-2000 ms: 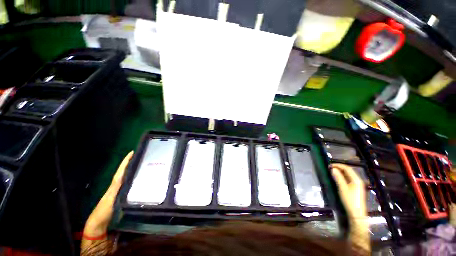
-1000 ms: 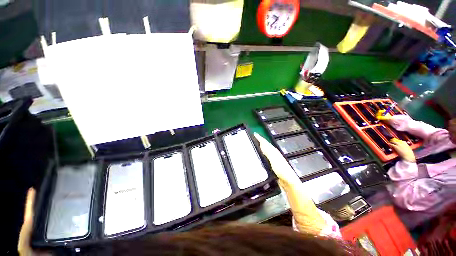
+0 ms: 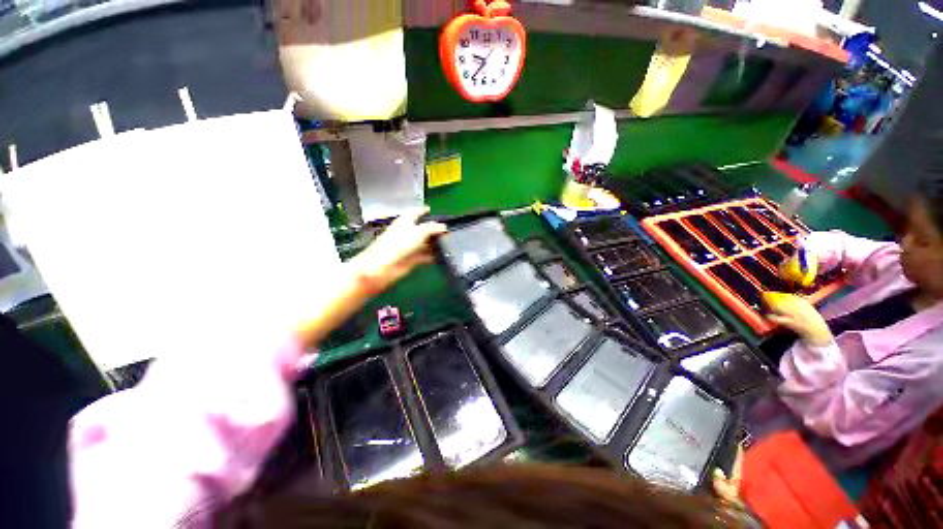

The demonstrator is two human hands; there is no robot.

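A black five-slot phone tray (image 3: 496,341) with a smartphone (image 3: 546,343) in each slot lies lengthwise, slanting from centre to lower right; the screens look pale. My left hand (image 3: 398,251) holds its far end. My right hand (image 3: 730,484) is at its near end, mostly cut off by the tray and the picture's lower part. A second black tray (image 3: 398,369) with dark-screened phones lies left of it, partly hidden by my left sleeve and hair.
White test chart (image 3: 176,227) stands at left, with a small pink object (image 3: 389,319) nearby. Black trays (image 3: 662,271) and an orange-red tray (image 3: 713,279) lie at right. A coworker's hands (image 3: 801,310) are over it. A red clock (image 3: 483,54) hangs above.
The tray of pale-screened phones has moved right and turned lengthwise, partly over the trays there. The dark-screened tray has come into view. My left arm now reaches across. The view has swung right.
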